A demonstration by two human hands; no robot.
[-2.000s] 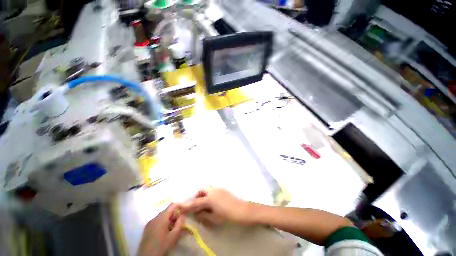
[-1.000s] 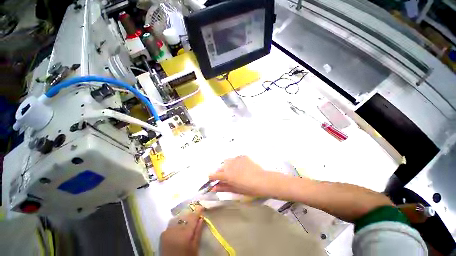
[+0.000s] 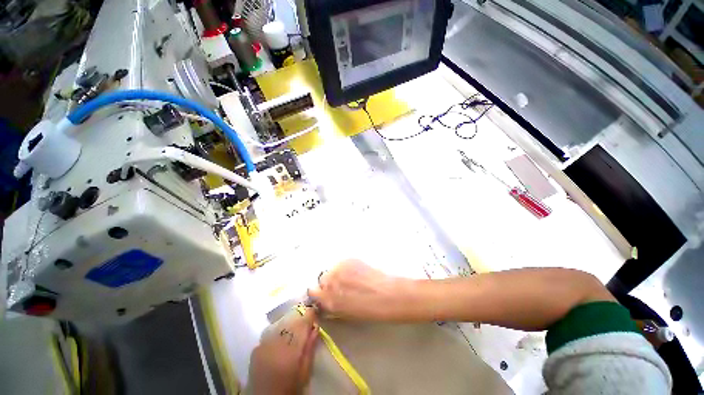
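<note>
The beige garment (image 3: 409, 356) lies at the bottom of the view, with a yellow binding tape (image 3: 344, 362) running down from my hands. My left hand (image 3: 284, 356) pinches the garment's edge beside the top of the tape. My right hand (image 3: 357, 292) is closed close against my left fingertips. Only small dark and metal bits of the thread snips show at its fingertips; the rest is hidden in the hand. A flat greyish strip (image 3: 287, 308) shows just beyond my left fingers.
The white sewing machine head (image 3: 123, 231) with a blue air hose (image 3: 166, 99) stands at left. The control screen (image 3: 378, 46) is at the top. A black cable (image 3: 432, 123), a red-handled screwdriver (image 3: 529, 202) and a flat pinkish-grey plate (image 3: 529, 176) lie on the white table at right.
The snips came into my right hand after the first frame. Since the second, my right hand has moved left and down against my left fingertips, and the snips are now mostly hidden.
</note>
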